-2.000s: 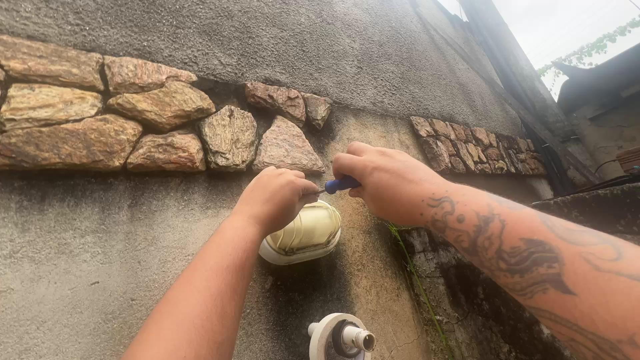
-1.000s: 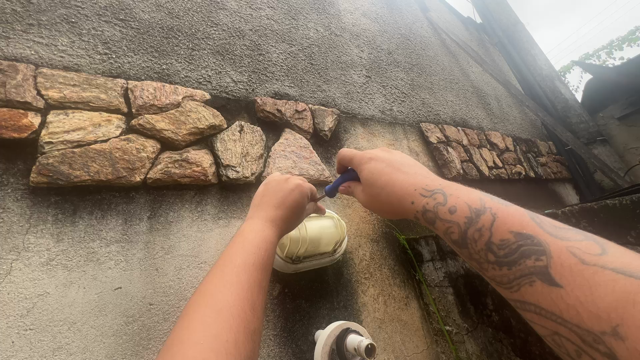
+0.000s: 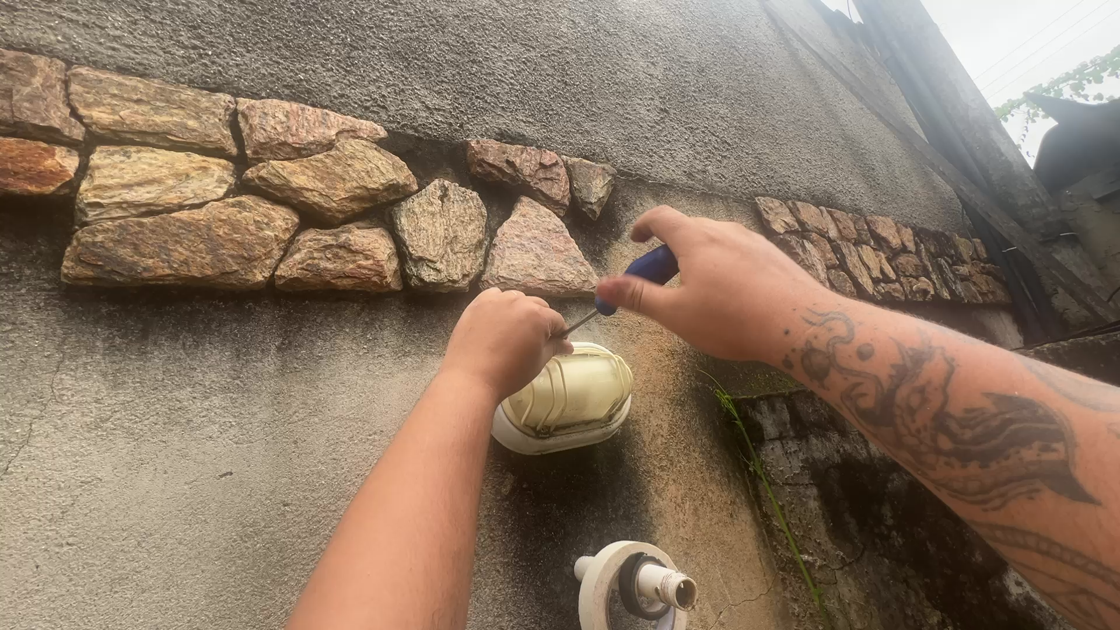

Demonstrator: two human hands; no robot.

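A screwdriver with a blue handle [image 3: 649, 278] slants down to the left above an oval bulkhead wall light [image 3: 570, 394], which has a cream cover with raised ribs and a white rim. My right hand [image 3: 713, 284] is at the handle, thumb on the near side and the index finger partly lifted. My left hand [image 3: 509, 339] is closed around the metal shaft near its lower end, at the light's upper left edge. The screwdriver's tip is hidden by my left fingers, and so is any screw there.
Rough stones [image 3: 179, 245] jut from the rendered wall [image 3: 219, 420] above the light. A white threaded pipe fitting [image 3: 652, 582] sticks out below it. Farther right are a second stone band [image 3: 884, 254], a thin green plant stem [image 3: 770, 490] and a slanting post [image 3: 958, 96].
The fingers of my right hand have loosened and spread on the blue handle, so more of it shows. My left hand has stayed at the shaft by the light.
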